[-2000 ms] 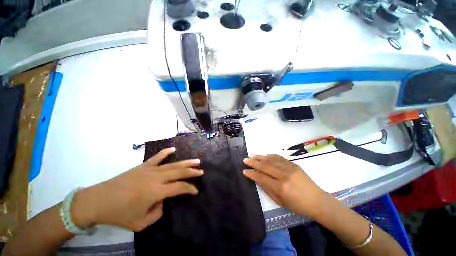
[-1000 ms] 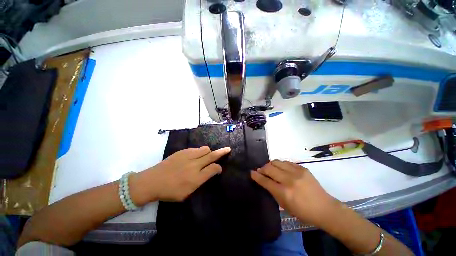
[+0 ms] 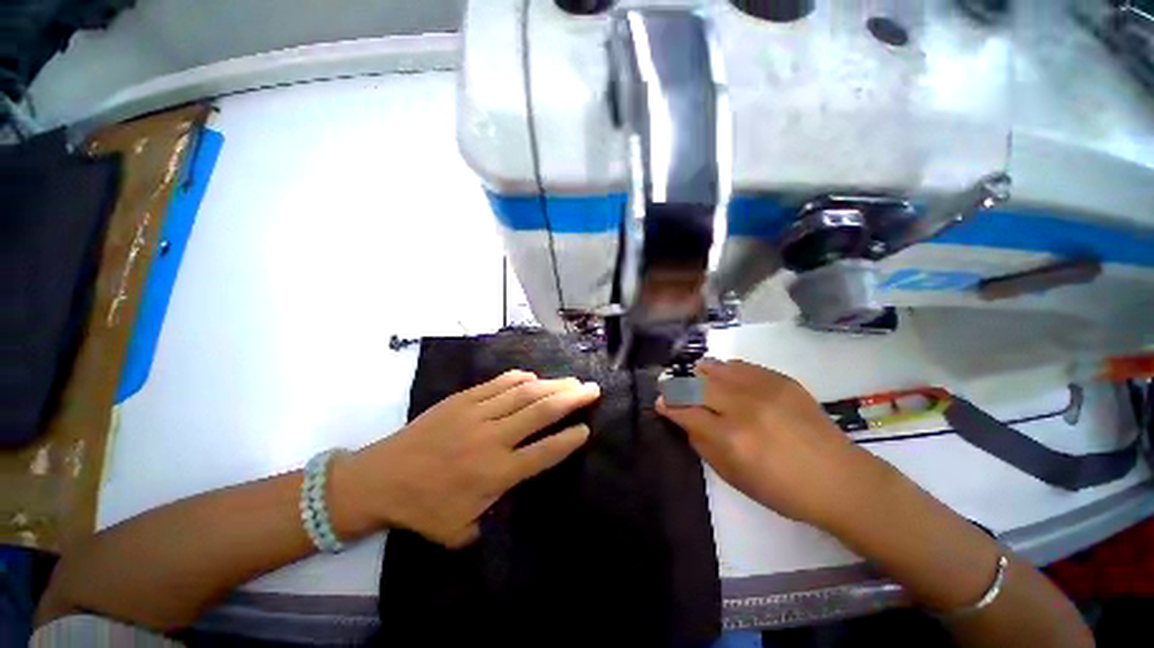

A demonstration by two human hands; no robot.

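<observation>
The black fabric workpiece lies on the machine bed, its far edge under the presser foot area, which the shiny take-up guard partly hides. It hangs over the table's front edge. My left hand lies flat on the cloth, fingers spread a little and pointing at the needle area. My right hand is at the cloth's right edge close to the foot, thumb and fingertips at a small grey flat piece. Whether it grips this piece is unclear.
The white sewing machine head looms above the cloth, with its tension dial. Snips and a black strap lie right of my right hand. A brown board, a blue strip and a dark panel are at far left.
The view has moved closer to the machine head. My right hand has moved forward along the cloth toward the foot, and the grey piece now shows at its fingertips. My left hand stays on the cloth.
</observation>
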